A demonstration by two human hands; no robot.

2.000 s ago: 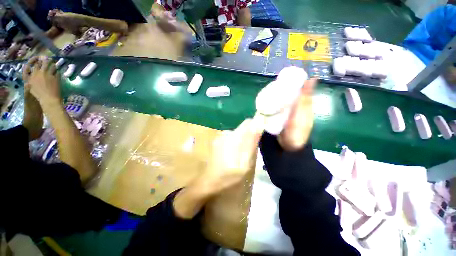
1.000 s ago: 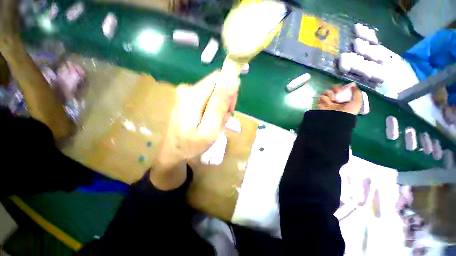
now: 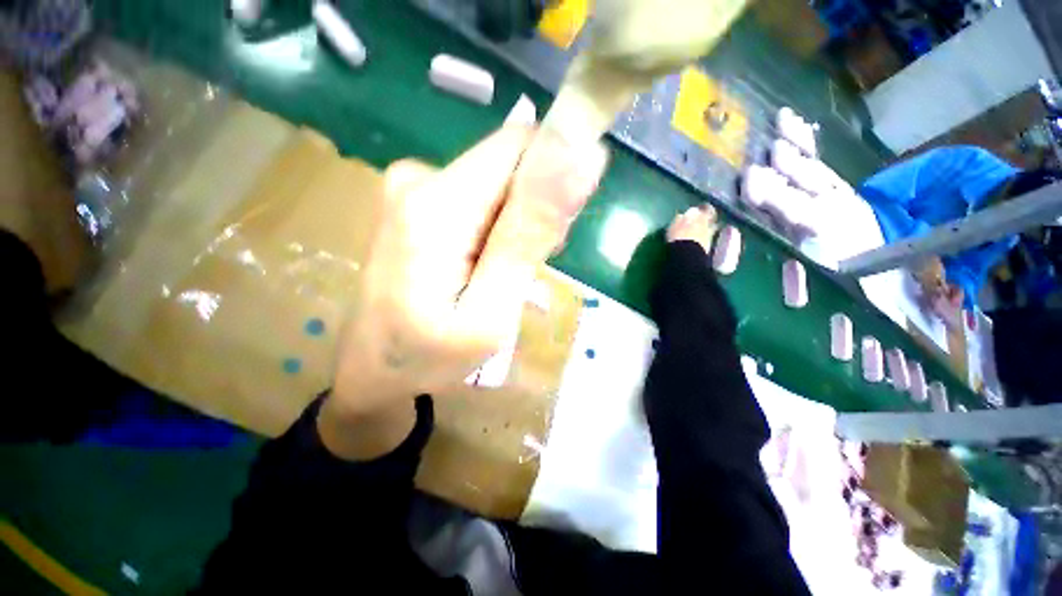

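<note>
My left hand is large and near the camera, shut on the pale shaft of a brush or dauber; its cream-yellow head is blurred and cut by the top edge. A white piece lies on the tan cover, partly hidden by this hand. My right hand is small, over the green conveyor belt, right beside a pale pink housing. I cannot tell whether its fingers hold anything. Another housing lies on the belt.
The tan cover and white work sheet lie below the belt. Pink housings lie on the sheet, near an open cardboard box. Grouped housings stand beyond the belt. A metal bar juts in. A neighbour's dark sleeve shows left.
The view has shifted and turned. The brush first shows clearly in my left hand one second ago. My right hand, earlier near my left, now reaches farther out over the belt.
</note>
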